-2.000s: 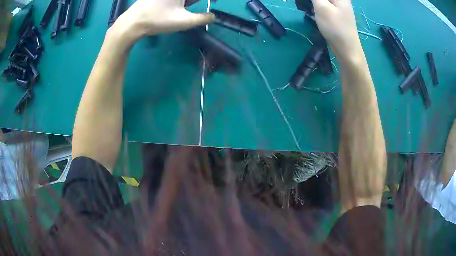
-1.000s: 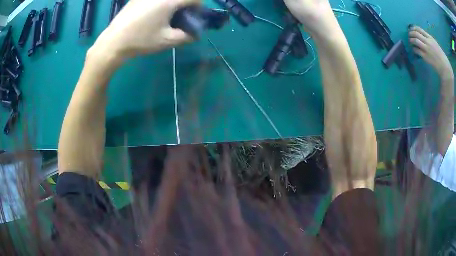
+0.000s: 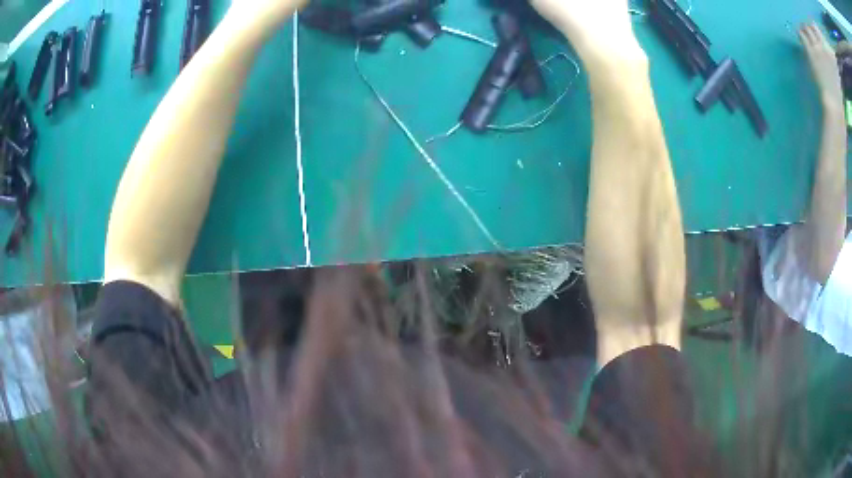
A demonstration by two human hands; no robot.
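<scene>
My left hand (image 3: 271,7) is cut off by the top edge; only its wrist side shows, and its fingers are out of the picture. Several black tubular parts (image 3: 388,14) lie together just right of it at the top edge. My right hand (image 3: 568,11) is also cut off by the top edge, its fingers hidden. Another black tubular part (image 3: 492,86) lies tilted on the table below and left of it, beside a further dark part. A pale string (image 3: 546,119) loops around these parts. Whether either hand holds anything cannot be seen.
Slim black parts (image 3: 145,37) stand in a row at the upper left of the green table (image 3: 402,196). A dark pile (image 3: 17,154) lies at the left edge. More black parts (image 3: 715,82) lie at the right, near another person's hand (image 3: 819,56). A string tangle (image 3: 544,280) hangs below the table edge.
My left hand has moved up and left, away from the black part it held. Black parts now lie grouped at the top centre. The other person's hand has entered and moved up at the right.
</scene>
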